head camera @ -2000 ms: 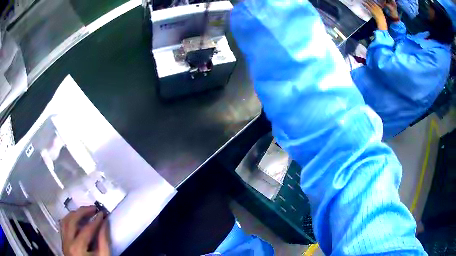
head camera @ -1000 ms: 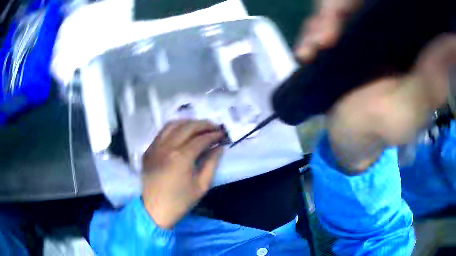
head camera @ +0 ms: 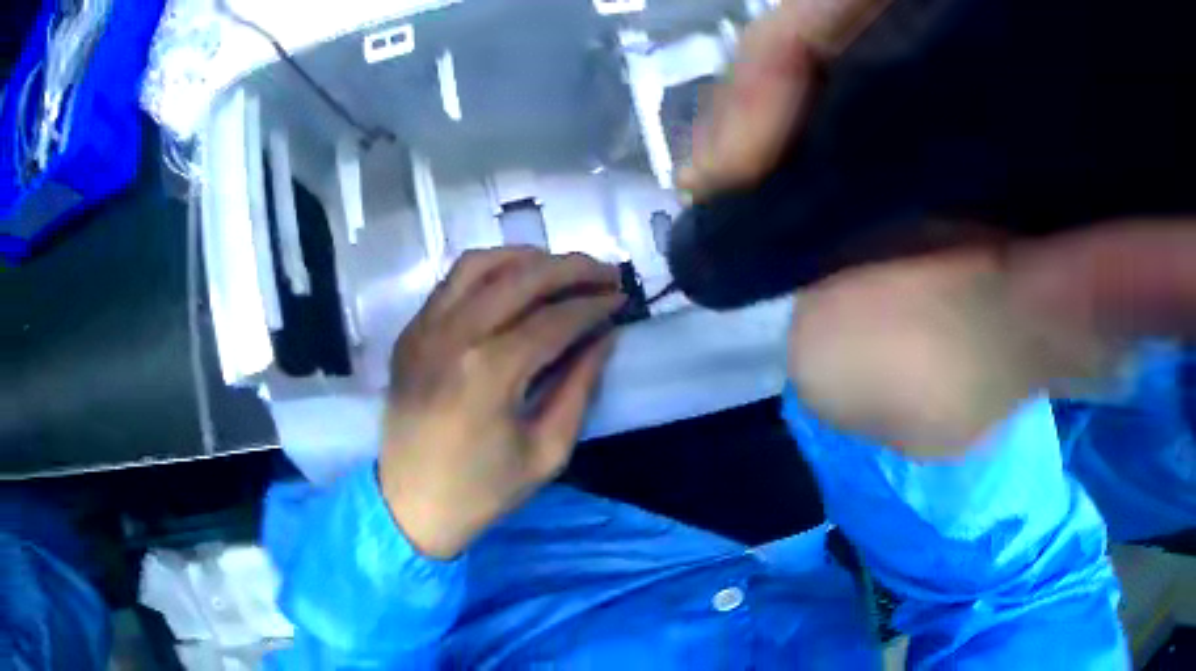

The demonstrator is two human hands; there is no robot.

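The white plastic housing (head camera: 380, 171) lies open side up on a thin white sheet, with ribs and a black area at its left end. My left hand (head camera: 505, 380) holds a small black part (head camera: 632, 291) with its fingertips at the housing's near edge. My right hand (head camera: 905, 347), blurred, grips the thick black electric screwdriver (head camera: 787, 230), which is tilted. Its thin bit points left and meets the small black part or ends right beside it; a screw cannot be made out.
A blue bin (head camera: 79, 125) with white cables stands at the upper left. A thin dark wire (head camera: 308, 81) crosses the housing's upper left. The dark table edge (head camera: 144, 464) runs below. White items (head camera: 217, 596) show at the lower left. Another blue sleeve or smock is at the far right.
The screwdriver has come closer to the small black part, and its bit now meets or nearly meets it. The housing shows larger. Earlier, my right arm was stretched out and the screwdriver was not visible in hand.
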